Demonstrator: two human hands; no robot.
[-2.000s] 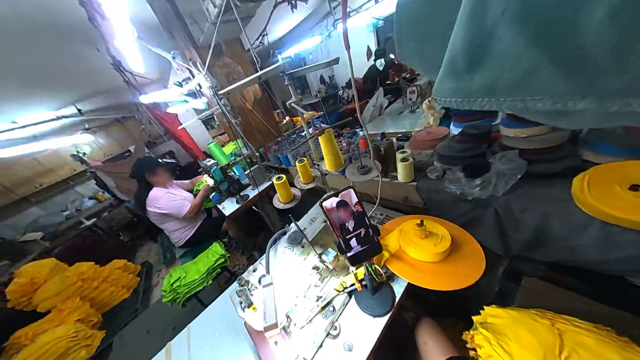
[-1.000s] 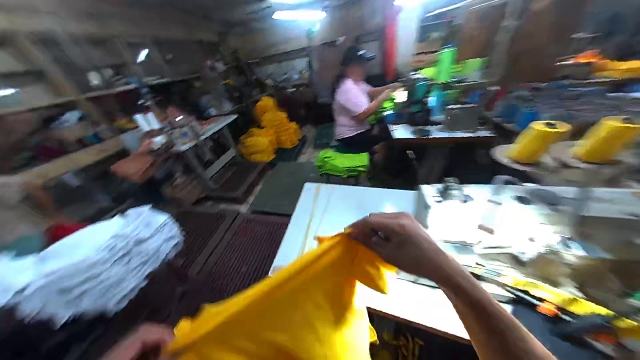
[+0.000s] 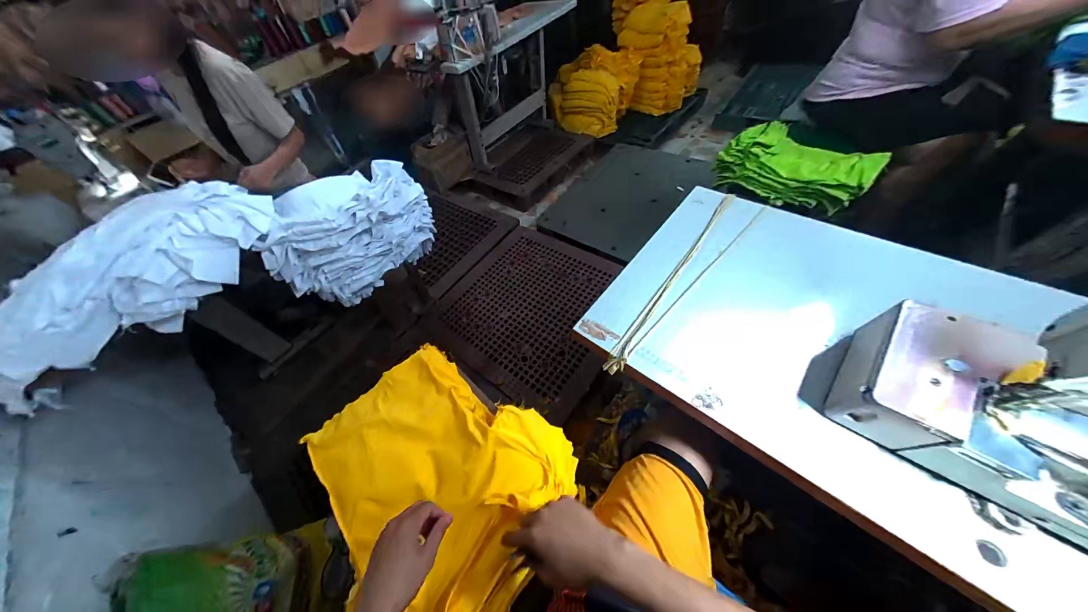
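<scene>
Yellow fabric pieces (image 3: 425,442) lie in a loose stack at the bottom middle, beside my knee in orange-yellow shorts. My left hand (image 3: 406,548) rests at the near left part of the stack, thumb and fingers curved with a small gap between them; whether it pinches any cloth I cannot tell. On the stack's right edge is my right hand (image 3: 565,540), fingers bent down onto the cloth, their tips partly hidden. To the right stands the white sewing table (image 3: 722,297) with a metal sewing machine (image 3: 926,374) and thin cords (image 3: 680,272) across its left end.
White fabric stacks (image 3: 340,229) hang over a support at left. Brown perforated platforms (image 3: 527,314) cover the floor ahead. Beyond are yellow cloth piles (image 3: 629,76) and a green cloth stack (image 3: 795,166) near a seated person (image 3: 901,51). Another person (image 3: 246,110) is at upper left.
The view has swung left and down. A second ago my right hand held up a yellow cloth beside the table; now both hands are low at the yellow stack.
</scene>
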